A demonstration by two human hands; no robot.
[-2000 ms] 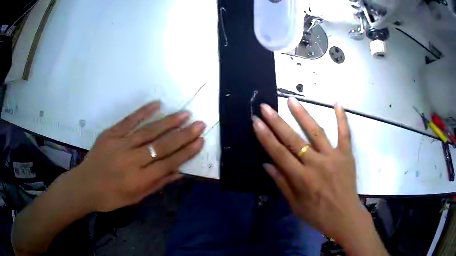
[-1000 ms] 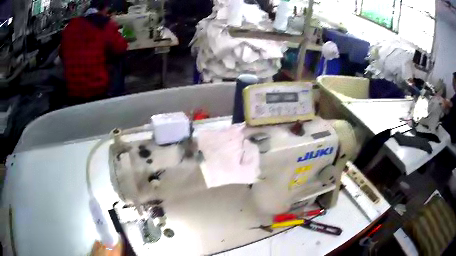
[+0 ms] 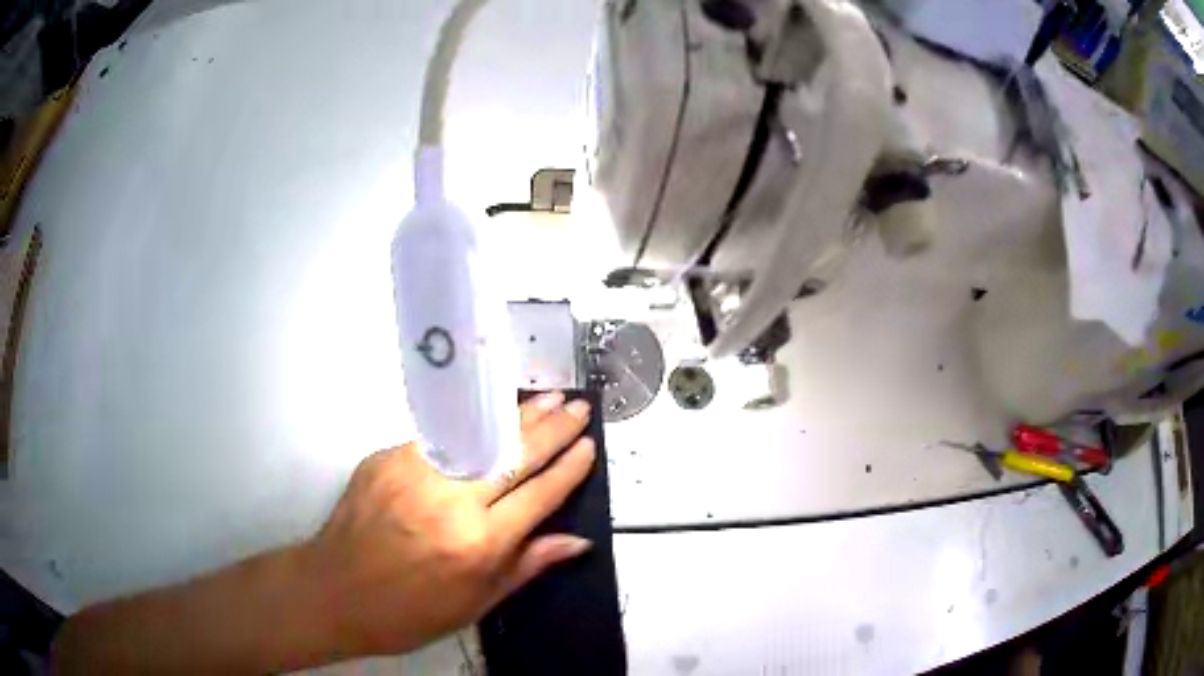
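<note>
A dark fabric strip lies lengthwise on the machine table, its far end beside the round needle plate. My left hand lies palm down on the strip's left part, fingertips near its far end, fingers slightly apart and not pinching it. The white LED lamp hangs over the back of this hand and hides part of it. The strip's near end runs out of the bottom of the picture. My right hand is not clearly visible.
The sewing machine head stands beyond and right of the strip. A red-handled tool, a yellow-handled tool and a black tool lie on the right. A pale cloth hangs over the machine.
The view has turned from the workshop back down to the table. Compared with the oldest frame, my left hand is now on the dark strip, and my right hand has left it.
</note>
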